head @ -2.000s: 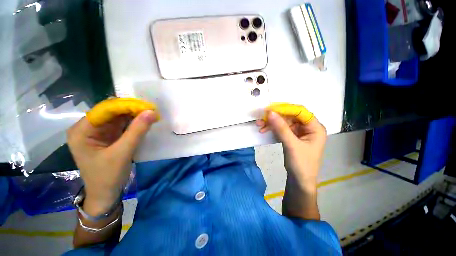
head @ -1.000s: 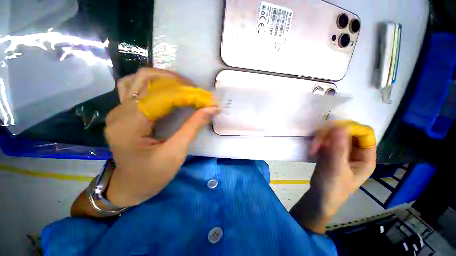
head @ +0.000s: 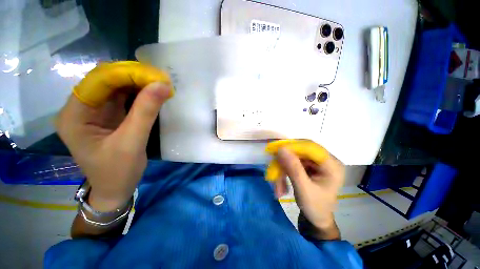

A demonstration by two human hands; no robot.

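Note:
Two pale pink-gold smartphones lie backs up, one above the other; the upper phone [head: 295,31] has a printed label [head: 265,28], and the lower phone [head: 237,128] is partly veiled. A milky protective film [head: 197,60] slants over both, its left end raised and overhanging the pad's left side. My left hand [head: 113,113], with yellow finger cots, pinches the film near its left end. My right hand [head: 308,171], also with yellow cots, is pinched at the film's blurred lower right part, by the lower phone's near edge. Whether the film touches either phone cannot be told.
A white pad [head: 184,149] lies under the phones. A white block with a blue edge [head: 377,57] lies right of them. A blue bin [head: 429,79] stands farther right. Shiny clear plastic [head: 31,79] covers sheets at the left. A blue-edged tray [head: 47,171] is below the bench.
The film's left end is lifted and shifted away from the lower phone, so the film now covers part of the upper phone too. Both hands have moved left in the picture; the view has shifted.

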